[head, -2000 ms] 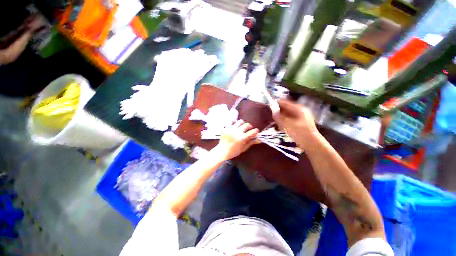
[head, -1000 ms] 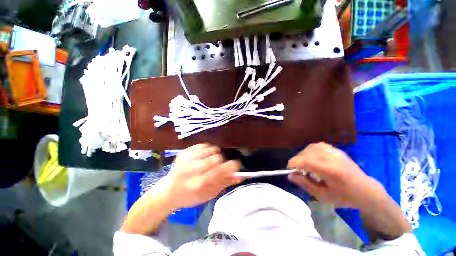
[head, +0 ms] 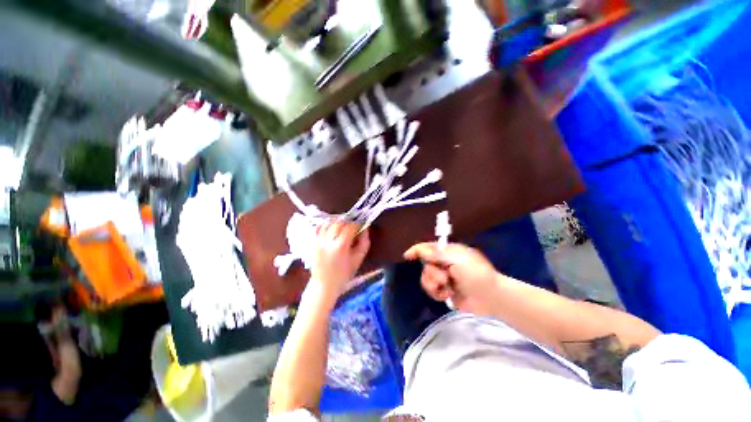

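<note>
White cable leads (head: 380,195) lie fanned out on the reddish-brown work board (head: 486,140). My left hand (head: 339,254) is on their left part, its fingers closed around some of the leads. My right hand (head: 453,274) is in front of the board's near edge, shut on a white cable piece (head: 443,227) whose connector end sticks up past the fingers. Several white leads (head: 368,117) lie parallel on the perforated plate (head: 309,152) at the edge of the green press head (head: 329,82).
A thick white cable bundle (head: 212,260) lies on the dark bench (head: 188,339) at left. A lower blue bin (head: 387,363) holds white pieces. A large right blue bin (head: 650,239) holds tangled leads. A white bucket (head: 206,387) stands lower left. Another person's hand (head: 64,350) shows far left.
The view has turned. My left hand has left the cable piece near my lap and moved onto the leads on the board. My right hand still holds a piece, now pointing upward.
</note>
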